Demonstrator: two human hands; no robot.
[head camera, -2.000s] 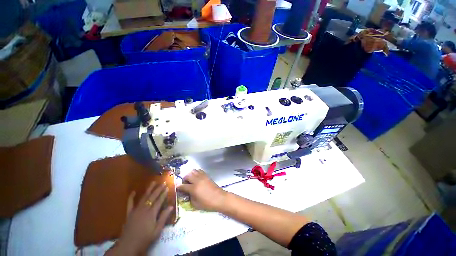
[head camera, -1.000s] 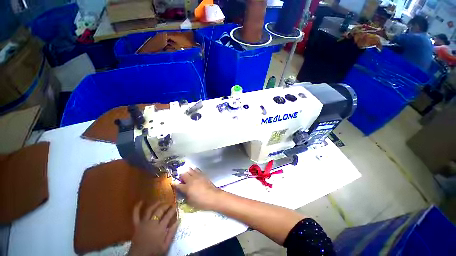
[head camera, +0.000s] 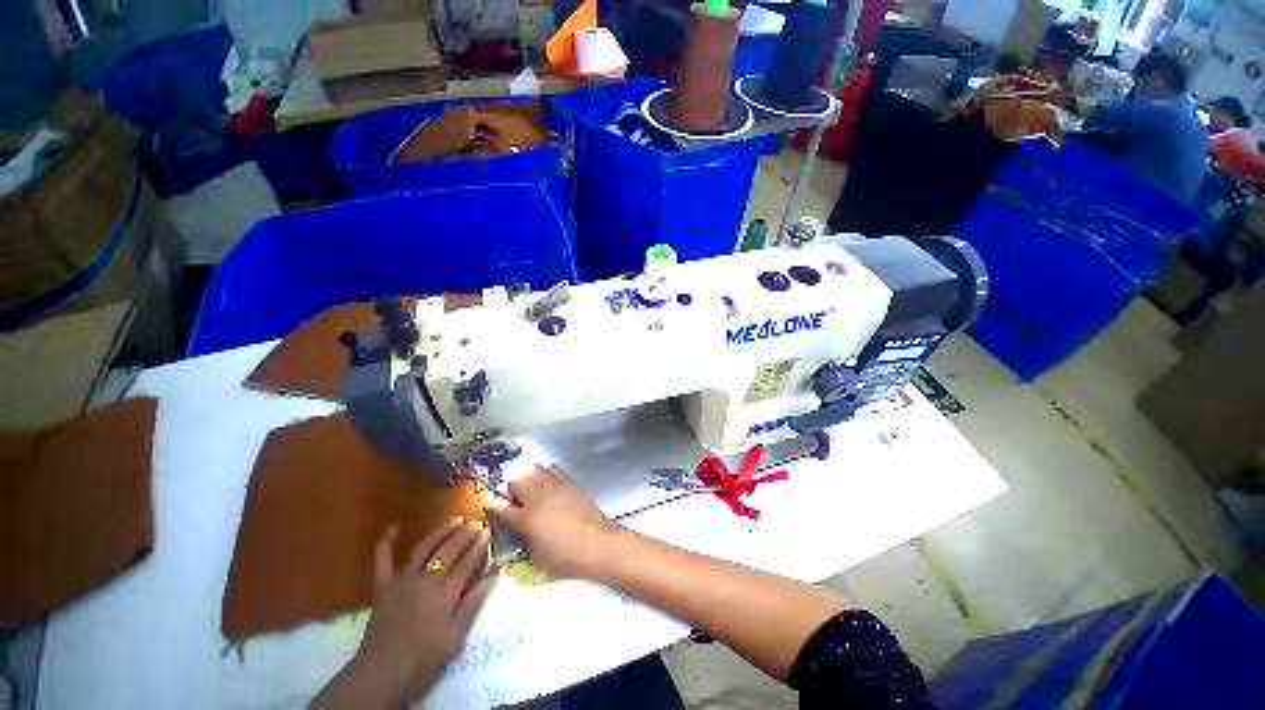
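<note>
A brown leather-like panel (head camera: 312, 520) lies flat on the white table, its right edge under the needle area of the cream sewing machine (head camera: 597, 347). My left hand (head camera: 433, 590), with a ring, rests with fingers apart on the panel's lower right part. My right hand (head camera: 548, 520) is right beside the lit presser foot (head camera: 483, 469), fingertips bent down at the panel's right edge; whether they pinch it is hidden. The needle is too small to tell.
Another brown panel (head camera: 70, 506) lies at far left, and one (head camera: 312, 347) lies behind the machine head. Snips with red ribbon (head camera: 738, 479) lie below the arm. Blue bins (head camera: 389, 250) and thread cones (head camera: 703, 70) stand behind. A person (head camera: 1158, 132) sits at back right.
The panel has turned and its lower edge has moved up, away from me. My left hand has shifted slightly up and right on it. My right hand has stayed by the presser foot.
</note>
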